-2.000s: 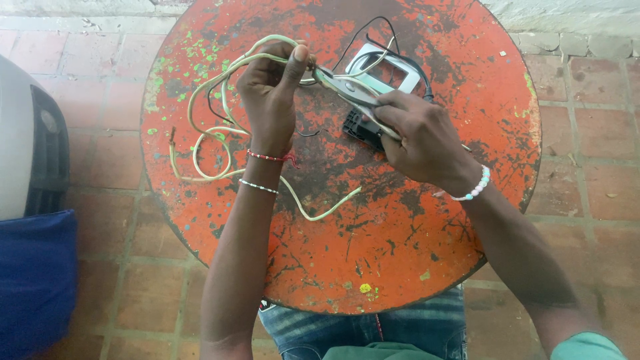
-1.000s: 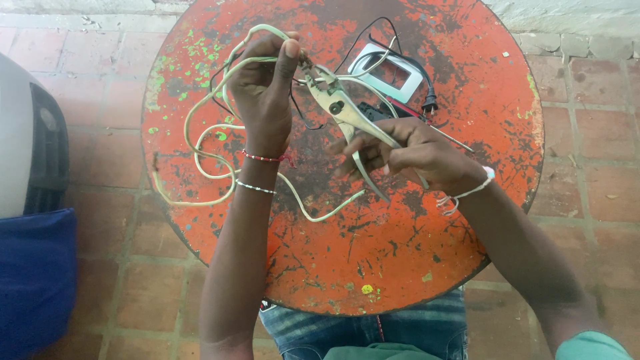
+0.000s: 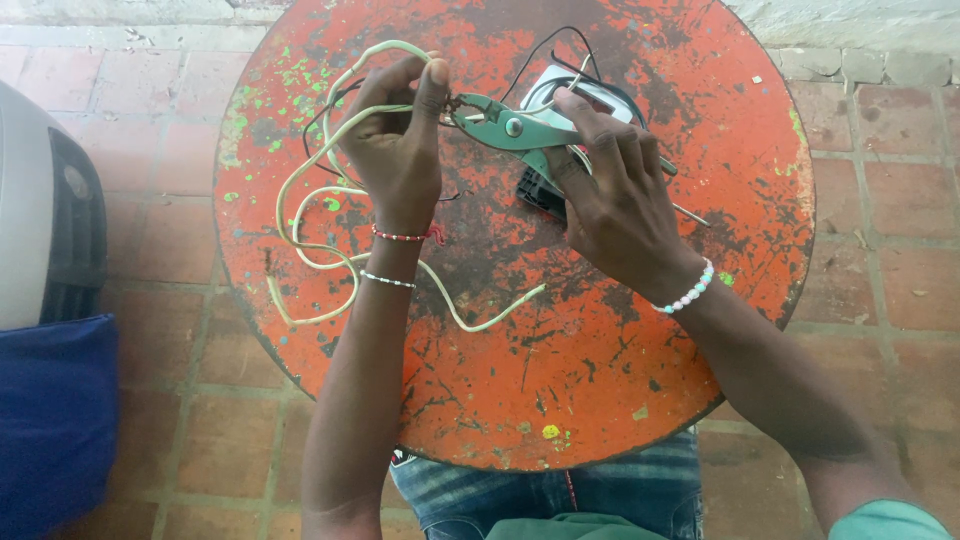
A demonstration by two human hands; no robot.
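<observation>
My left hand [image 3: 397, 139] pinches white electrical wires [image 3: 289, 184] between thumb and fingers, above the left part of the round table. Slip-joint pliers [image 3: 512, 127] are in my right hand [image 3: 611, 172], their jaws pointing left at the wire ends beside my left thumb. Whether the jaws touch the wire is too small to tell. Loops of the white wire lie on the table around my left wrist. Behind my right hand rest a white rectangular plastic frame [image 3: 551, 79] and a black plastic part [image 3: 540, 195], each partly hidden.
The round table [image 3: 487, 390] has worn orange paint. A black cable [image 3: 536, 49] curves behind the white frame, and a thin rod [image 3: 690, 215] shows right of my right hand. Blue fabric [image 3: 56, 420] and a pale vehicle part [image 3: 22, 202] stand at the left over the tiled floor.
The pliers have turned from pointing steeply down toward me to lying nearly level, and their spread handles have come closer together in my right hand. My left hand has stayed nearly in place with the wires.
</observation>
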